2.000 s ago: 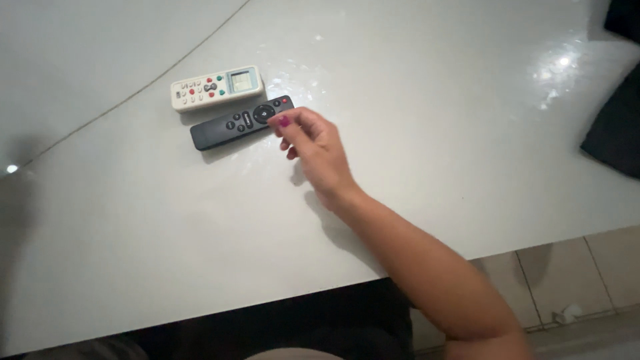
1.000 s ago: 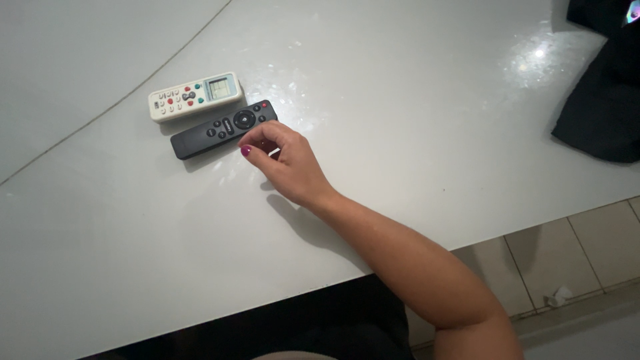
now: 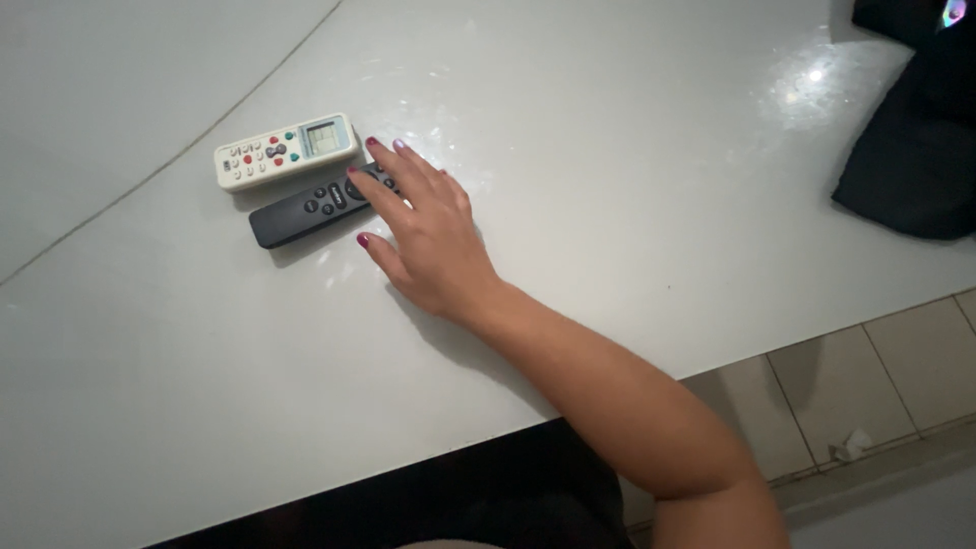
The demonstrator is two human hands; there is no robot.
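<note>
My right hand (image 3: 427, 221) reaches over the upper right end of a black remote control (image 3: 301, 216), its fingers spread and the thumb apart, below the remote. The fingers hide part of the buttons; whether they touch it cannot be told. Just above and beside the black remote lies a white remote control (image 3: 286, 152) with a small display and coloured buttons, the two nearly parallel with a narrow gap. Both rest face up on a glossy white table. My left hand is out of view.
A black cloth (image 3: 907, 160) lies at the table's right side. The white table (image 3: 229, 396) has a thin dark seam running across its upper left. Beyond the near edge are floor tiles (image 3: 839, 389) and a crumpled white scrap (image 3: 852, 444).
The fingers of my right hand were curled together near the black remote and are now spread over its upper right end. Both remotes remain side by side.
</note>
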